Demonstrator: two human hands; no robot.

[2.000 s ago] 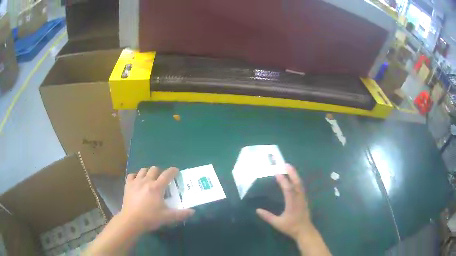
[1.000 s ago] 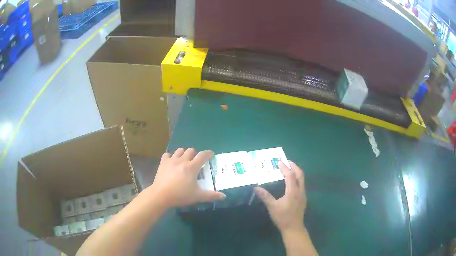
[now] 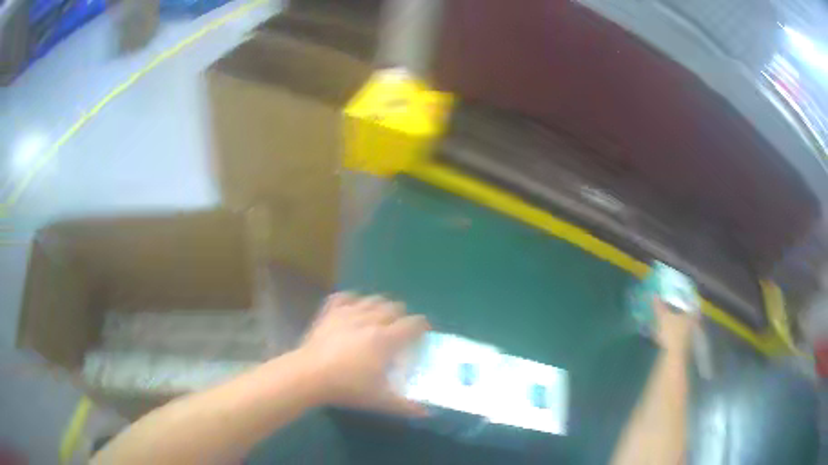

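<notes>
A row of white-topped product boxes [image 3: 495, 383] lies on the green packing table [image 3: 472, 263]. My left hand [image 3: 368, 352] grips the row's left end and hides part of it. My right hand [image 3: 675, 322] is at the conveyor's near edge, on a single teal and white product box [image 3: 670, 285]. The frame is blurred and my right fingers are partly hidden by that box, but they appear closed around it.
The open shipping carton [image 3: 145, 263] stands low at the left with rows of boxes inside. A taller spare carton [image 3: 272, 136] stands behind it. The outfeed conveyor [image 3: 563, 173] with its yellow end block [image 3: 392, 127] and the dark-red curtain [image 3: 617, 109] run along the back.
My right hand has left the row and moved right to the single box, which has come off the conveyor belt's middle to its near edge. My left hand stays on the row. The view has turned.
</notes>
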